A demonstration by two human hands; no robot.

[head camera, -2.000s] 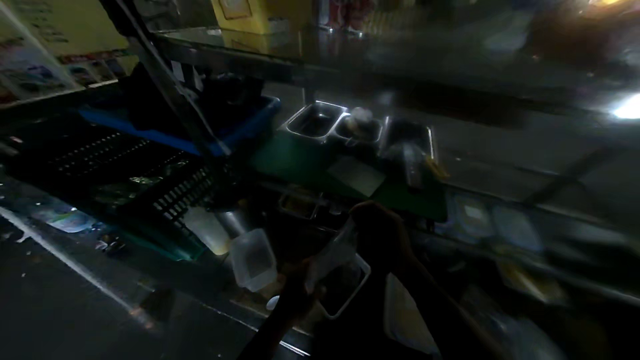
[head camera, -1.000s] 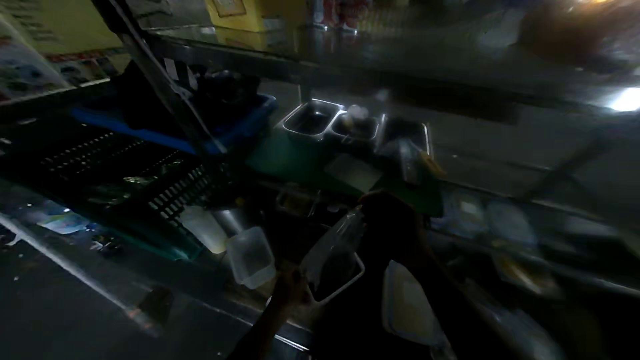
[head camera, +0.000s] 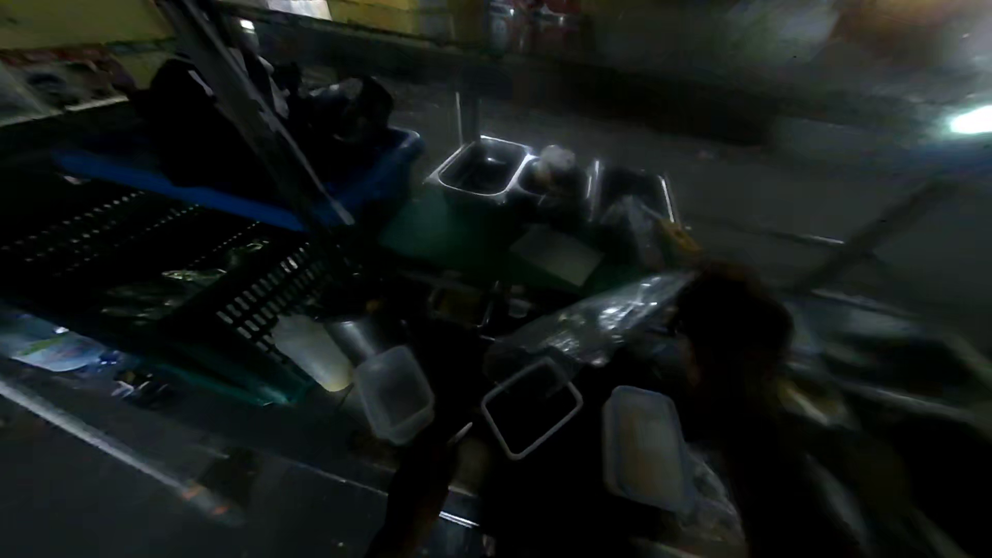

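The picture is dark and partly blurred. My right hand [head camera: 725, 310] is raised on the right and grips one end of a clear plastic bag [head camera: 597, 322], which stretches left above an open container with a pale rim [head camera: 535, 453]. Low in the centre, my left hand [head camera: 446, 453] is near that container's left side; its fingers are too dark to make out. A translucent plastic tub [head camera: 395, 395] stands just left of it. Right of the open container lies a lidded plastic container [head camera: 647, 449] with pale contents.
Metal pans [head camera: 482, 167] line the back of a green board [head camera: 434, 232], where a pale flat sheet [head camera: 556, 254] lies. A squeeze bottle [head camera: 314, 353] and metal pot [head camera: 360, 337] stand beside a dark green crate [head camera: 271, 291]. A blue tray [head camera: 186, 194] and slanted post [head camera: 263, 132] are behind.
My right hand has moved right, away from the open container, and the plastic bag is now drawn out lengthwise. The left hand has moved down from the bag and container.
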